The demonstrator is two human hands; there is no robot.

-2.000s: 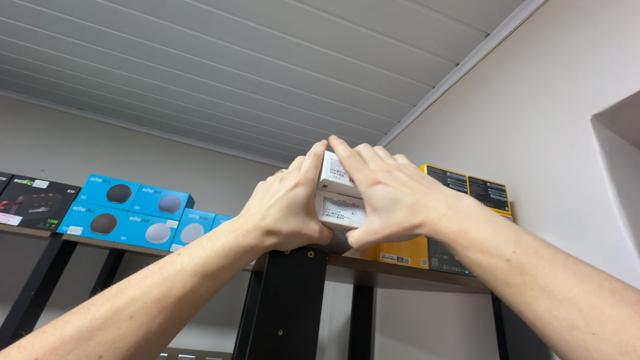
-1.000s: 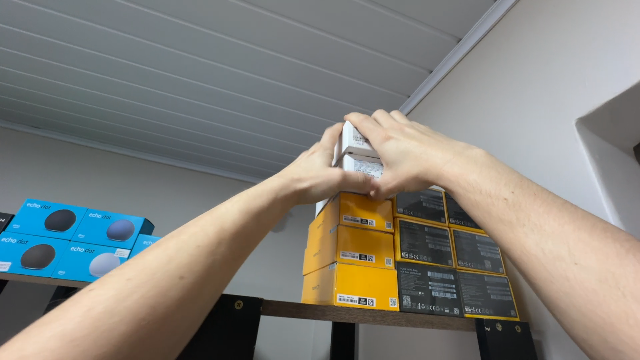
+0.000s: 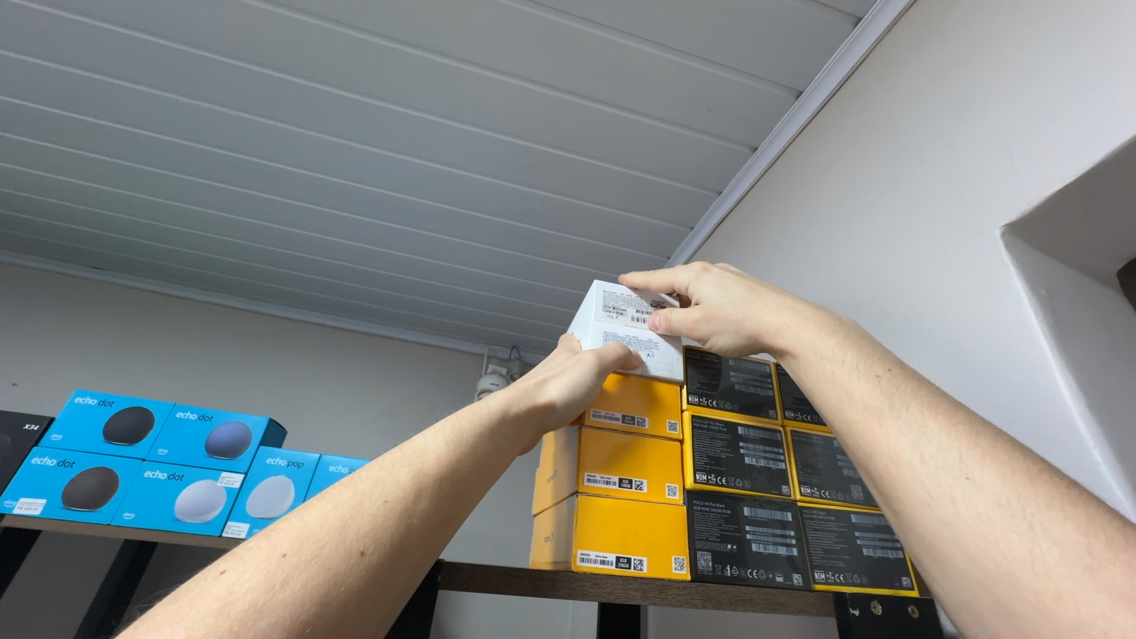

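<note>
Two white boxes with printed labels, an upper one [image 3: 626,306] and a lower one [image 3: 655,355], lie one on the other atop a stack of yellow boxes [image 3: 630,453]. My left hand [image 3: 568,382] grips the lower white box at its left side, the thumb across its labelled end. With fingers over the top and thumb on the label, my right hand [image 3: 723,311] holds the upper white box. Black-faced boxes with yellow edges [image 3: 737,457] stand in columns just right of the yellow stack, below my right hand.
A brown shelf board [image 3: 621,590] on black uprights carries the stacks. Blue smart-speaker boxes [image 3: 142,461] and a black box [image 3: 18,444] sit on a shelf at the left. A white camera-like device [image 3: 491,382] is mounted at the wall behind. The panelled ceiling [image 3: 355,160] is above.
The white boxes, held in my hands, have moved from near a shelf upright to the top of the yellow stack. My right hand now sits higher than my left. The view has shifted right.
</note>
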